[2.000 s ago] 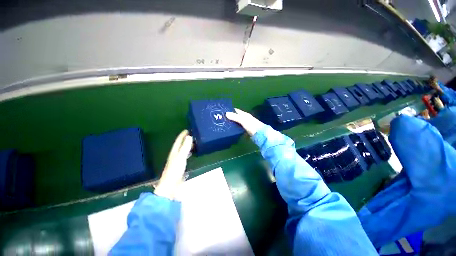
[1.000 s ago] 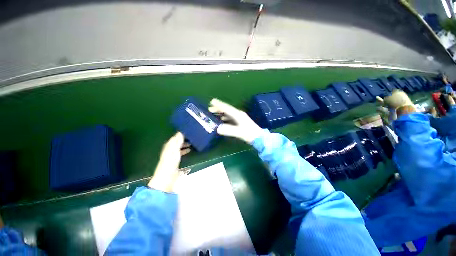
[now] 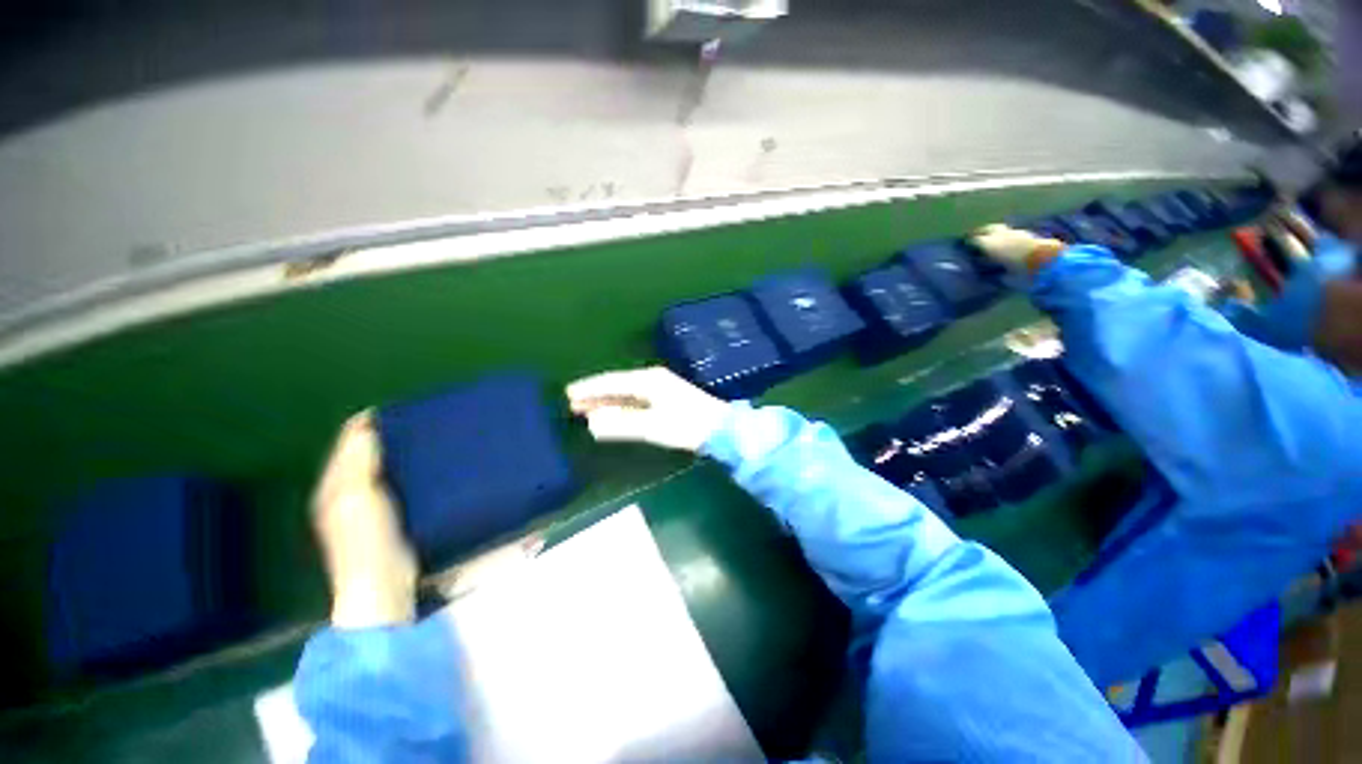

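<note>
A dark navy gift box (image 3: 475, 463) with a plain face towards me is on the green conveyor belt (image 3: 575, 321) in front of me. My left hand (image 3: 363, 515), in a thin whitish glove, is against its left side, with the fingers along the edge; the thumb is partly hidden. My right hand (image 3: 642, 409), also gloved, is just right of the box, a small gap away, its fingers slightly bent and empty. A white sheet (image 3: 598, 642) lies on the near ledge below.
Another navy box (image 3: 142, 567) is at the left. A row of boxes (image 3: 807, 317) runs off right. Film-wrapped packs (image 3: 971, 436) lie on the near ledge. A neighbour's gloved hand (image 3: 1016, 246) reaches over the row. A metal box (image 3: 717, 18) is on the wall.
The box has been turned from its printed side to a plain face and is further left. My left hand moved left with it; my right hand came away. The neighbour's arm reached onto the belt.
</note>
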